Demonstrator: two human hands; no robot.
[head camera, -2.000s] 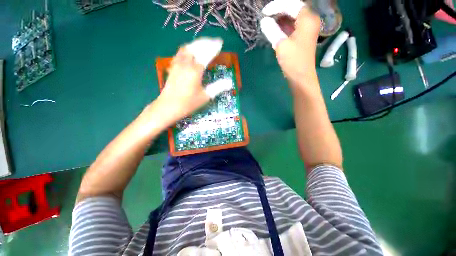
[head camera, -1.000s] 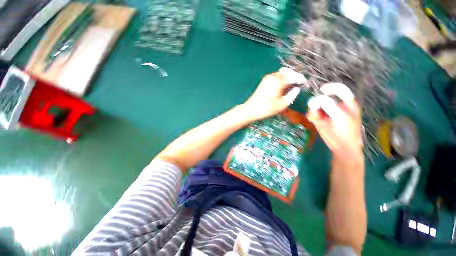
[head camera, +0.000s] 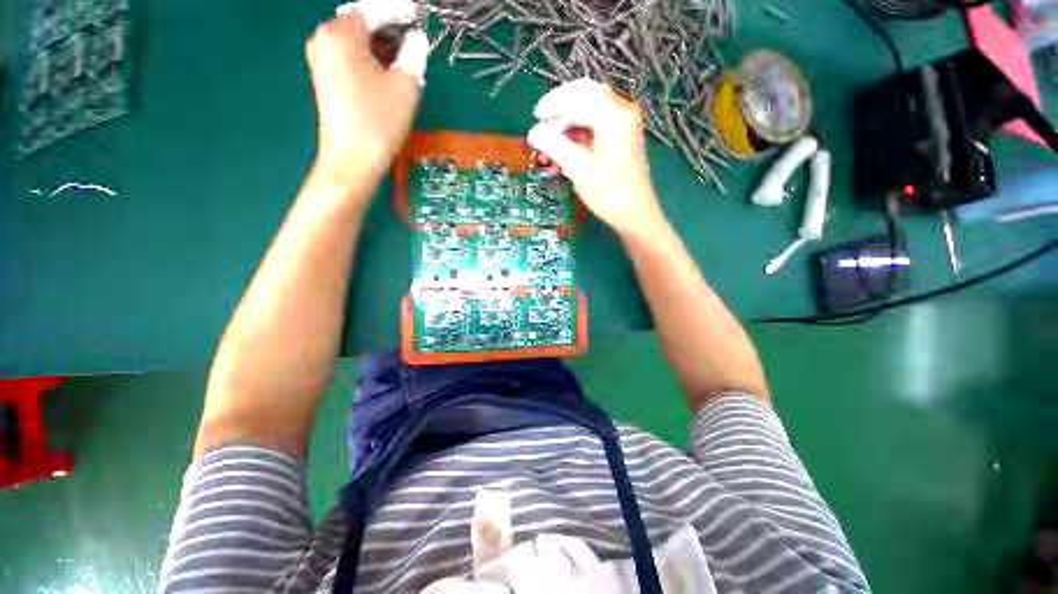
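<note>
A green circuit board panel (head camera: 493, 258) with a grid of small boards lies on the orange fixture (head camera: 464, 146), whose rim shows around it. My right hand (head camera: 598, 145), with white finger cots, has its thumb and finger close together over the panel's far right corner. My left hand (head camera: 366, 87), also in white cots, is beyond and left of the fixture, at the left end of the pile of thin metal leads (head camera: 580, 41). Its finger and thumb curl towards each other. Whether either hand pinches a lead is too small to tell.
A yellow-rimmed solder spool (head camera: 760, 104), a white-handled tool (head camera: 801, 203), a black station (head camera: 922, 145) with a red light and a small black box (head camera: 861, 274) are at right. Boards with leads (head camera: 75, 75) and a wire scrap are at left. A red stool (head camera: 29, 429) stands below.
The view has swung back from its leftward turn. My hands have moved apart: the left to the pile's left end, the right to the panel's far right corner.
</note>
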